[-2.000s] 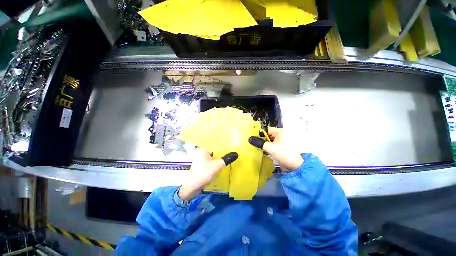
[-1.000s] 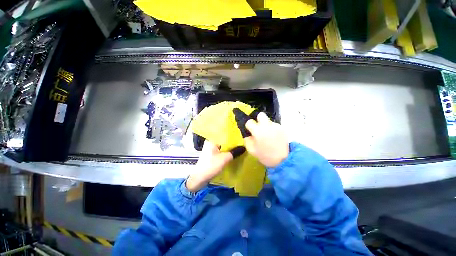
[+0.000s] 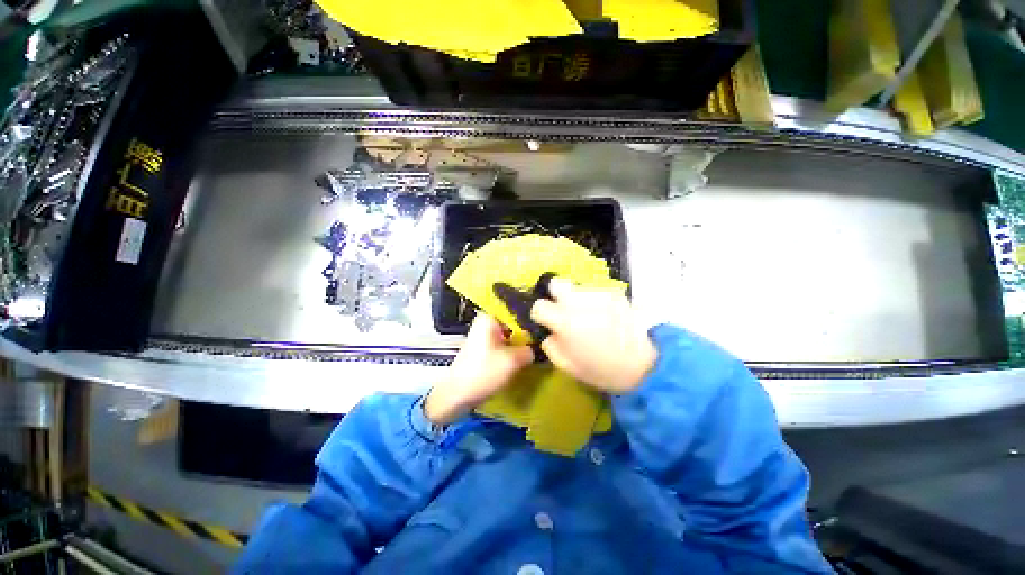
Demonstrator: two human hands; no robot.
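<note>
A fan of yellow strips [image 3: 528, 261] is spread over the small black tray [image 3: 453, 312], with its lower ends hanging towards my body. My left hand [image 3: 481, 368] grips the fan from its left side, its thumb tip in a black finger cot. My right hand [image 3: 593, 335] lies over the middle of the fan, with black-covered fingertips on the strips. A black shape under the right fingers may be cots or a small tool; I cannot tell. Thin tan slivers lie in the tray behind the fan.
Silver metal parts [image 3: 377, 264] lie left of the tray. A tall black bin [image 3: 129, 213] of silver parts stands at far left. A black bin [image 3: 540, 76] with yellow fans stands behind the rear rail. Yellow stacks [image 3: 863, 56] stand at upper right. A green board [image 3: 1008, 225] shows at far right.
Since two seconds ago my right hand has moved from the fan's right edge onto its middle. The fan has since spread further right, and more of the tray shows.
</note>
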